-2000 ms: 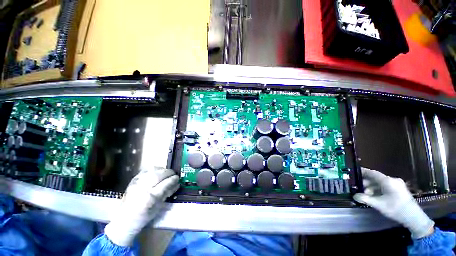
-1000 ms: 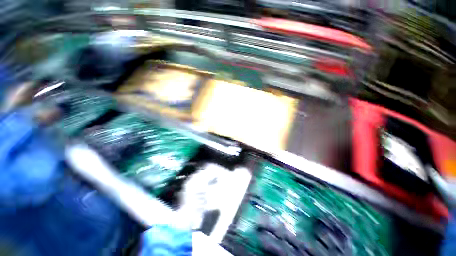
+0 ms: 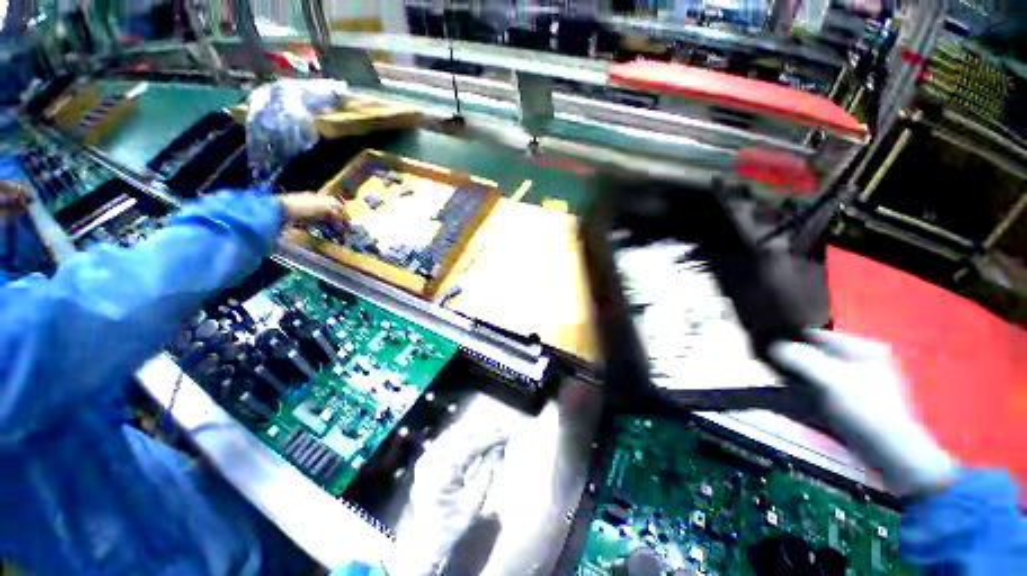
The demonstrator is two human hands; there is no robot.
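Observation:
My right hand (image 3: pixel 867 399), in a white glove, grips the near right side of a deep black bin (image 3: pixel 777 287), which is tilted and blurred above the conveyor's far rail. Small white parts (image 3: pixel 681 315) lie heaped in the bin. My left hand (image 3: pixel 456 484), also gloved, is over the gap between two boards; no object shows in it and its fingers look loosely curled. A green circuit board (image 3: pixel 743 506) with dark round capacitors lies in its carrier at the lower right, partly cut off by the picture's edge.
Another green board (image 3: pixel 327 377) with dark capacitors lies on the conveyor at left. A person in a blue smock (image 3: pixel 135 304) reaches into a wooden-edged tray (image 3: pixel 462 242) of small dark components. A cardboard sheet (image 3: pixel 524 276) lies beside it. A red sheet (image 3: pixel 923 321) covers the bench at right.
The view has swung left. My right hand has left the carrier's edge and taken hold of the black bin, now off the red sheet and further left. My left hand has left the carrier.

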